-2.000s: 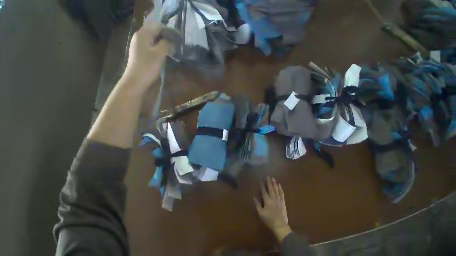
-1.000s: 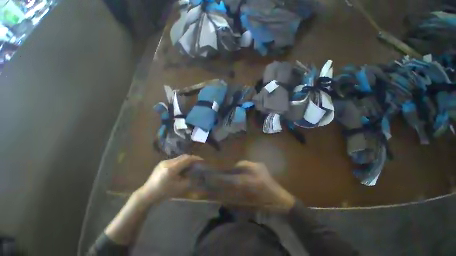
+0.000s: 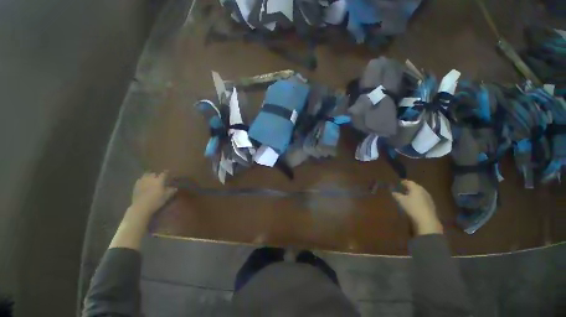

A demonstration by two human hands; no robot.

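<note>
My left hand (image 3: pixel 152 193) and my right hand (image 3: pixel 417 203) are wide apart over the table's near part. They hold the two ends of a long, narrow dark grey tie strip (image 3: pixel 282 192), stretched almost straight between them. Just beyond the strip lies a row of tied bundles: a grey, blue and white bundle (image 3: pixel 225 133), a blue bundle (image 3: pixel 280 116) with a dark band and a small white ticket, and a grey-blue bundle (image 3: pixel 324 127). The strip does not pass around any bundle. Fine detail of the fingers is blurred.
The brown table (image 3: pixel 205 213) has a pale near edge. A grey bundle (image 3: pixel 376 102) with a ticket and a white-ended bundle (image 3: pixel 429 117) lie right of centre, with more bundles beyond. A mottled stick (image 3: pixel 267 78) lies behind the blue bundle. Larger heaps (image 3: pixel 381 15) are at the far side.
My left hand was at the far heaps, then both hands came together near the table's front edge with dark cloth. Now they have moved apart, with the strip drawn out between them.
</note>
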